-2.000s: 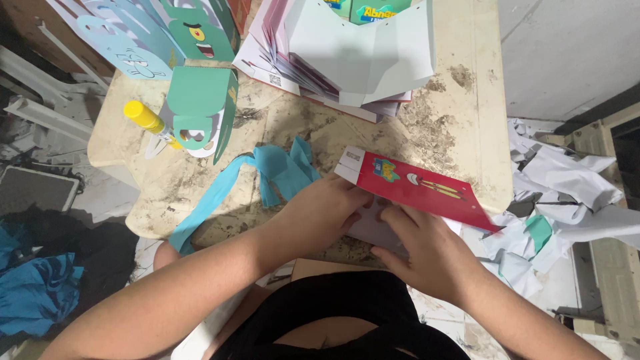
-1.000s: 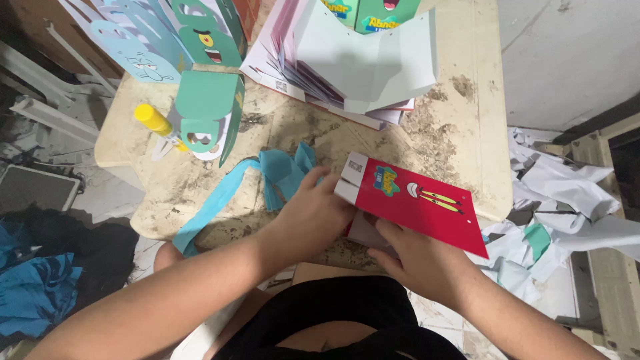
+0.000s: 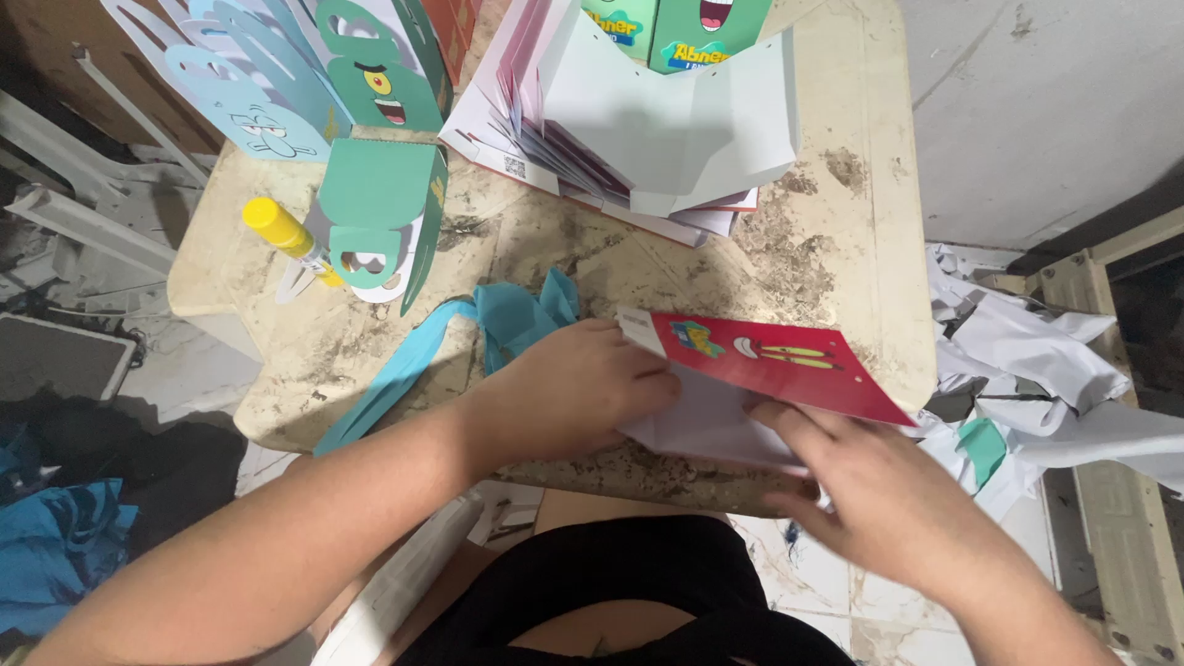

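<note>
A red printed paper box [image 3: 786, 361], white on its inner side, is tilted at the table's near edge, partly opened out. My left hand [image 3: 592, 388] grips its left end, fingers curled at the white flap. At the box's right part, my right hand [image 3: 851, 472] has its fingers against the inner panel, the thumb apart below; whether it grips the card is unclear. Blue cloth [image 3: 523, 319] lies just beyond my left hand. A yellow glue stick [image 3: 291, 236] leans beside a folded green paper box [image 3: 379, 190].
Flat printed card sheets [image 3: 666, 120] are stacked at the back of the stained table [image 3: 860, 222]. Light blue boxes [image 3: 268, 111] and a green character box [image 3: 379, 65] stand at back left. White paper scraps [image 3: 1027, 342] lie right of the table.
My right hand has shifted to the right along the box, and its thumb has come away. The box now shows more of its white inner side.
</note>
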